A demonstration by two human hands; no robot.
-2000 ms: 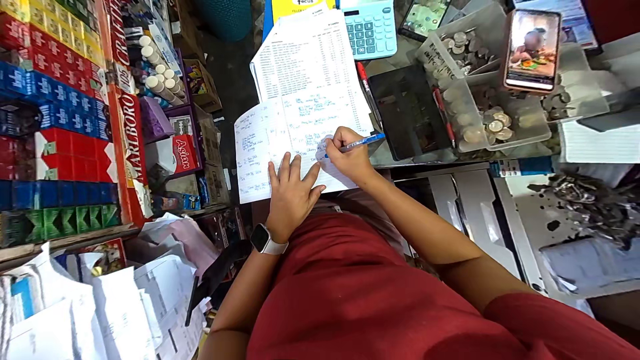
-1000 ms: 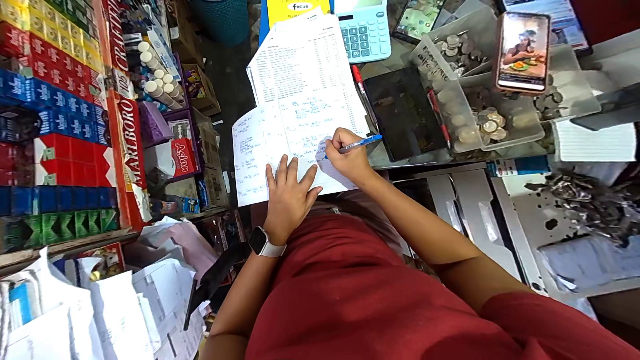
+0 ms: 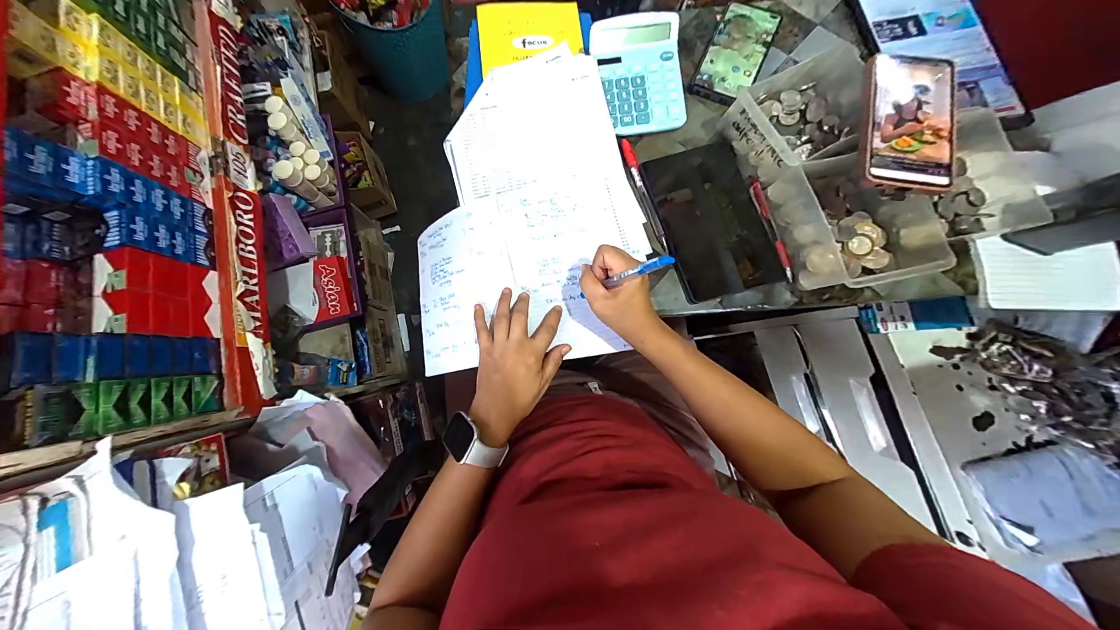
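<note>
An open notebook (image 3: 464,289) with handwriting lies on the counter's near edge, in front of my body. My left hand (image 3: 514,350) rests flat on its lower part with the fingers spread, a smartwatch (image 3: 473,440) on the wrist. My right hand (image 3: 617,293) grips a blue ballpoint pen (image 3: 643,270), its tip hidden by the fingers at the right-hand page. Printed sheets (image 3: 542,131) lie above the handwriting. Beyond them are a light blue calculator (image 3: 638,79) and a yellow booklet (image 3: 528,31). A red pen (image 3: 637,171) lies along the right side of the sheets.
A dark tablet-like panel (image 3: 713,219) and another red pen (image 3: 770,223) lie at right. Clear plastic bins (image 3: 910,262) hold coins, with a lit phone (image 3: 910,122) on top. Cigarette packs (image 3: 157,289) fill the left shelf; loose papers (image 3: 289,525) lie below.
</note>
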